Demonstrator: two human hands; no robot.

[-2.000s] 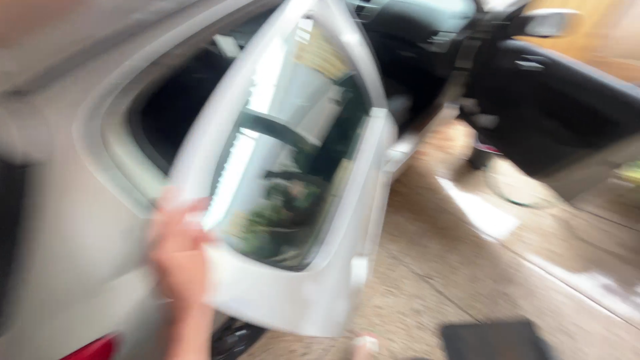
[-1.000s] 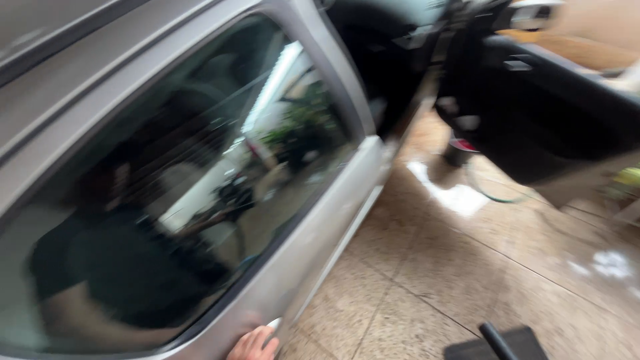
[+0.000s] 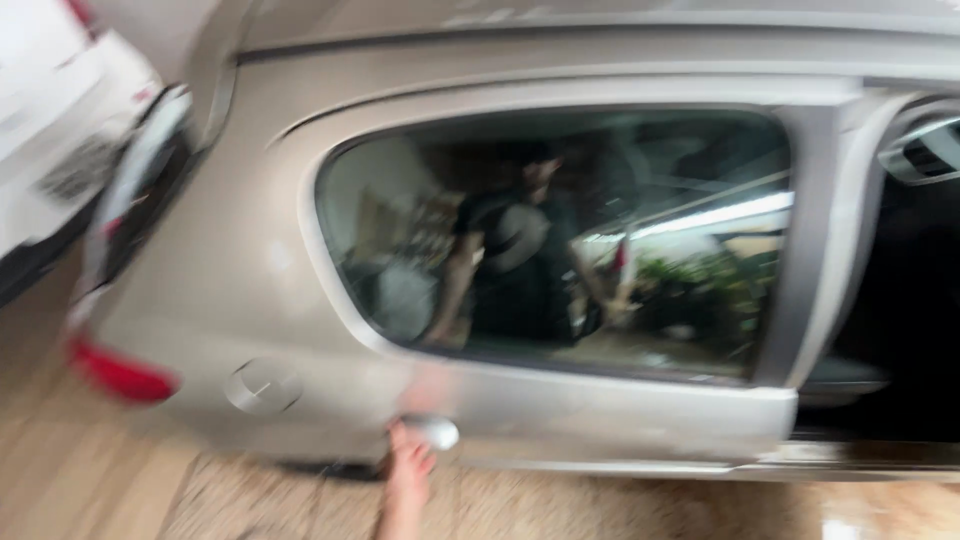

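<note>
My left hand (image 3: 409, 465) reaches up from the bottom edge, its fingers at the rear end of the silver outer handle (image 3: 437, 433) of the car's rear door (image 3: 570, 420). Blur hides whether the fingers are curled round the handle. The door lies flush with the beige-grey body. Its dark window (image 3: 675, 300) mirrors a person in dark clothes, plants and a bright strip. My right hand is out of view, apart from what the blurred reflection may hold.
Behind the door are the round fuel flap (image 3: 264, 386) and red tail light (image 3: 127, 373). A white vehicle (image 3: 67, 127) stands at the upper left. On the right is the dark front door opening (image 3: 900, 300). Tiled floor (image 3: 600, 506) runs along the bottom.
The rear door stood swung out two seconds ago with my left hand on its edge; now it lies against the body, and that hand is at the handle. The view has swung toward the car's rear.
</note>
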